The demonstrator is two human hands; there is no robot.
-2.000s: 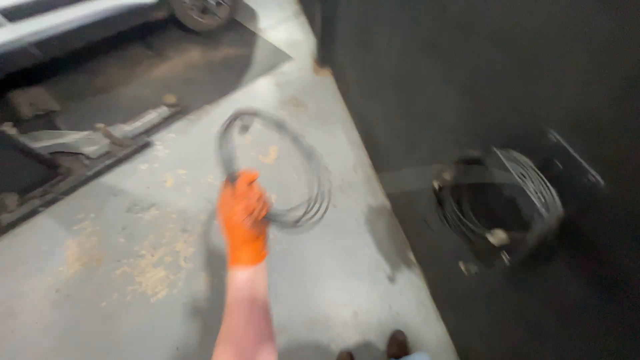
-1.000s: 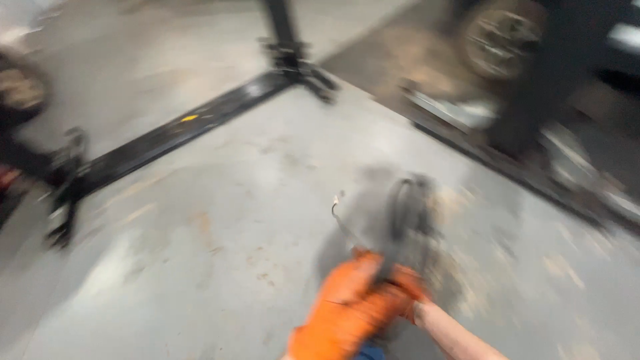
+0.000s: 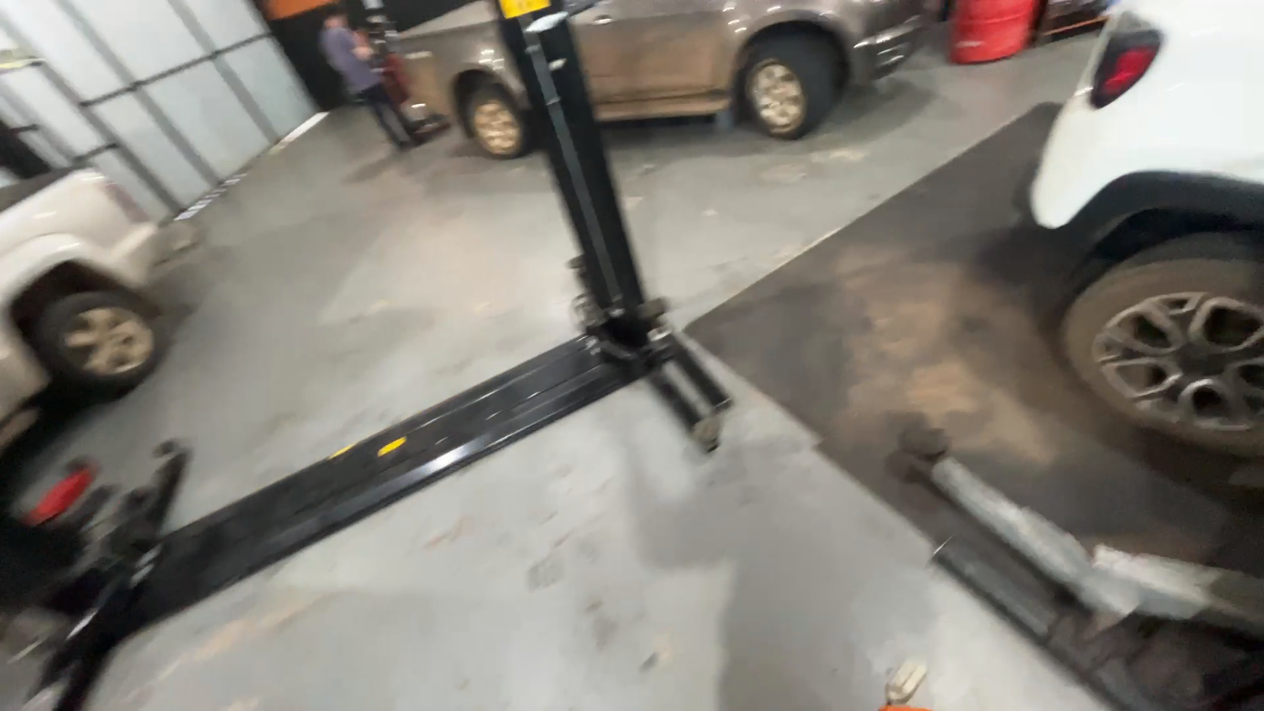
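Only a sliver of orange glove, seemingly on my right hand (image 3: pixel 905 707), shows at the bottom edge, right of centre. Just above it is a small pale connector (image 3: pixel 906 679); whether the hand grips it cannot be told. My left hand is out of view. No coil of cable is visible in this frame.
A black two-post lift base (image 3: pixel 395 474) crosses the floor to an upright post (image 3: pixel 583 168). Lift arms (image 3: pixel 1027 533) lie at lower right near a white car (image 3: pixel 1175 109). A muddy vehicle (image 3: pixel 652 59), a pale vehicle (image 3: pixel 59 227), a red drum (image 3: pixel 992 30) and a person (image 3: pixel 355 69) are farther off.
The view has swung up and across the workshop. Both gloved hands and the dark coil, seen together a second ago, have dropped out of view except for an orange sliver and a pale connector.
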